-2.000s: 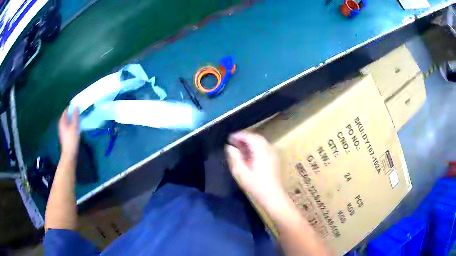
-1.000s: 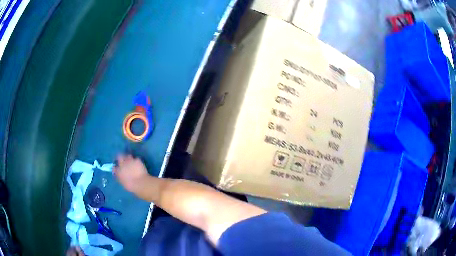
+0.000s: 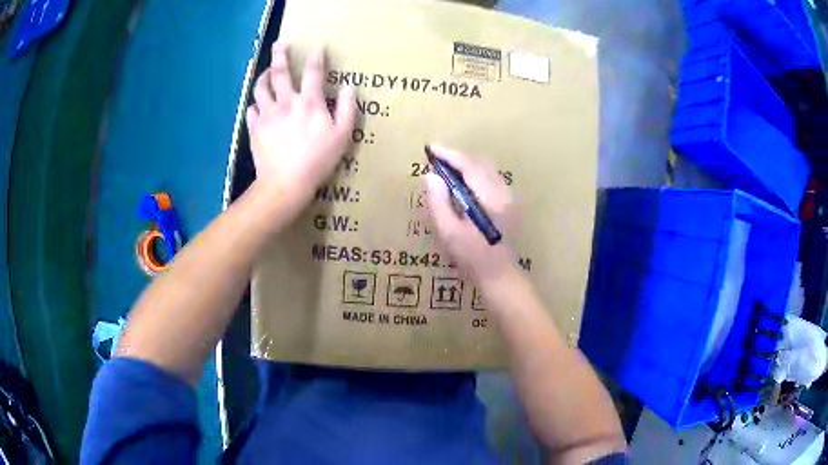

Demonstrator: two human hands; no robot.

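Note:
The large brown shipping carton [image 3: 427, 341] is in front of me with its black-printed side facing up. A white carton sticker [image 3: 528, 67] sits beside the printed caution box near its far right corner. My left hand [image 3: 304, 136] rests flat with fingers spread on the carton's far left part, over some print. My right hand [image 3: 468, 204] holds a black marker pen [image 3: 465, 195], its tip near the carton face just above the printed "24". Faint handwritten marks show in the N.W. and G.W. rows, partly beside my hand.
The green-topped workbench [image 3: 195, 118] runs along the left. On it lie a blue tape dispenser with an orange roll [image 3: 154, 245] and part of a pale-blue strip [image 3: 107, 336]. Blue crates [image 3: 672, 272] stand on the right, one with black items at its edge. A white bag [image 3: 803, 352] is beyond them.
My view has turned to the carton. My right hand has moved from the bench onto the carton, with the marker pen now visible in it. My left hand now rests on the carton.

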